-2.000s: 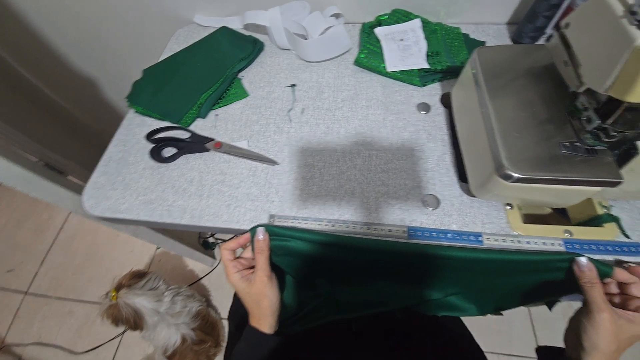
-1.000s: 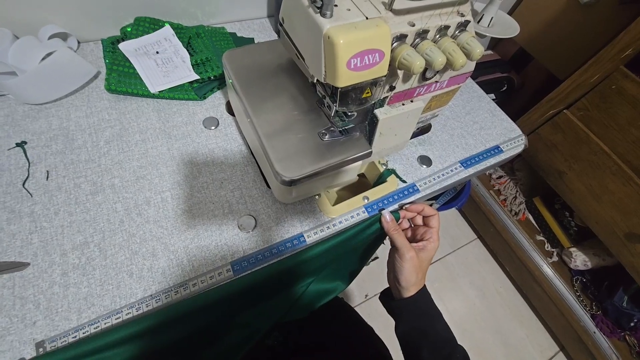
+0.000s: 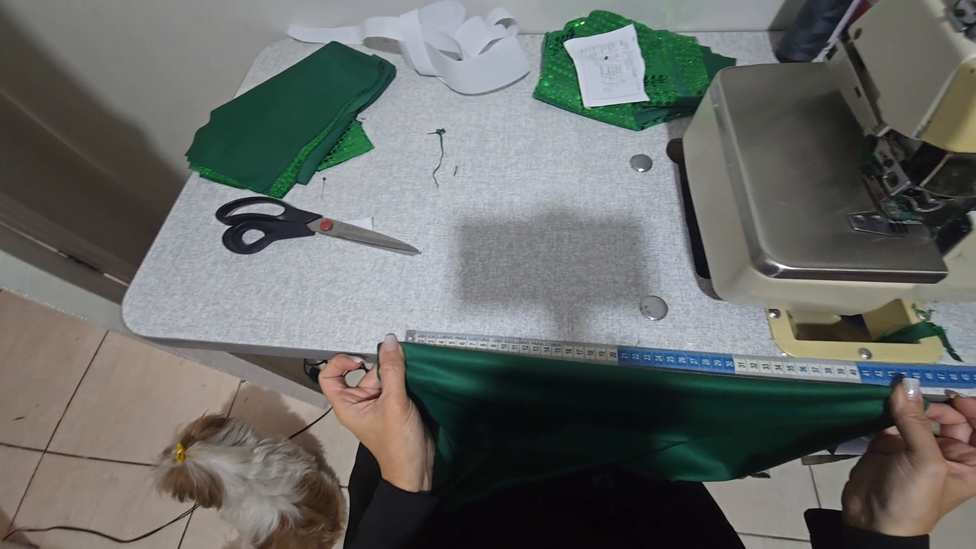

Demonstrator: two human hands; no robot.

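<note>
A piece of dark green fabric (image 3: pixel 625 419) is stretched along the table's front edge. Its left corner is pinched between the thumb and fingers of my left hand (image 3: pixel 389 419). My right hand (image 3: pixel 907 450) grips the other end, with its thumb at the blue part of the scale. Just behind the fabric's upper edge, a blue and white measuring tape (image 3: pixel 675 361) runs along the table edge, starting near my left thumb. Black-handled scissors (image 3: pixel 316 225) lie closed on the tabletop, behind my left hand.
An overlock sewing machine (image 3: pixel 816 168) stands at the right. Folded green fabric (image 3: pixel 290 114), white elastic or ribbon (image 3: pixel 457 46) and green sequined fabric (image 3: pixel 686 72) under a written paper (image 3: pixel 608 67) lie at the back. A dog (image 3: pixel 255 480) is on the tiled floor at lower left, near a cable.
The view has swung right to the machine and back left. My right hand holds the fabric end in all frames, and its thumb is now on the tape's edge.
</note>
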